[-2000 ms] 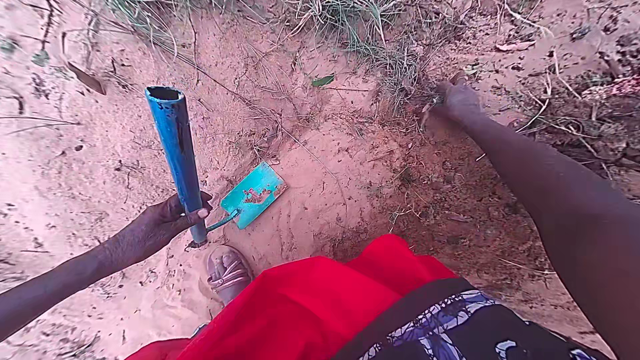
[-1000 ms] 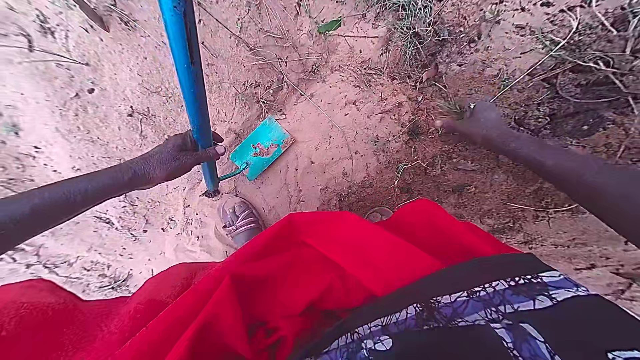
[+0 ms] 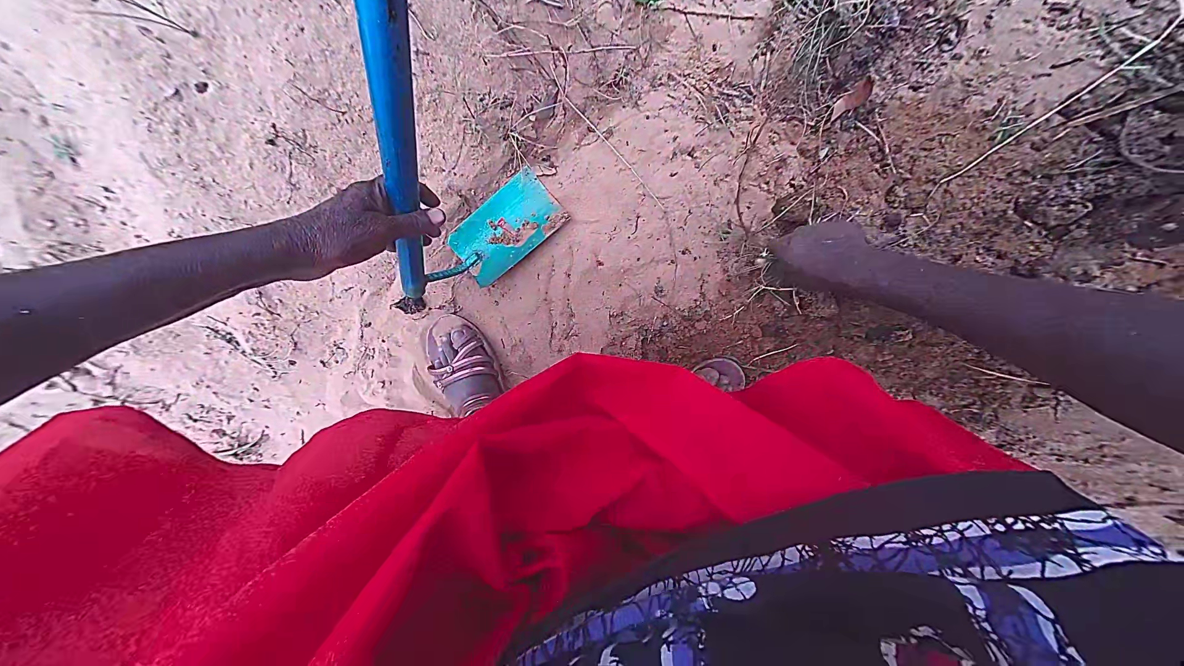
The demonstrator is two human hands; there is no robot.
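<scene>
My left hand [image 3: 356, 229] is closed around a blue pipe [image 3: 393, 120] near its lower end, which stands on the sandy ground. At the pipe's foot lies a turquoise metal blade [image 3: 504, 227], joined to a short bent rod and smeared with reddish soil. On the right, my right hand [image 3: 819, 254] reaches down to the dark, disturbed soil [image 3: 832, 324] beside thin grass stems. Its fingers are mostly hidden behind the back of the hand, so whether it grips a plant cannot be told.
A sandalled foot [image 3: 462, 361] stands just below the pipe, and part of another sandal [image 3: 721, 373] shows under the red cloth [image 3: 647, 444]. Grass tufts [image 3: 823, 37], dry twigs and a brown leaf [image 3: 852, 98] lie at the upper right.
My left hand keeps its hold on the blue pipe, which leaned more to the left two seconds ago. The view has shifted. My right hand stays low by the soil.
</scene>
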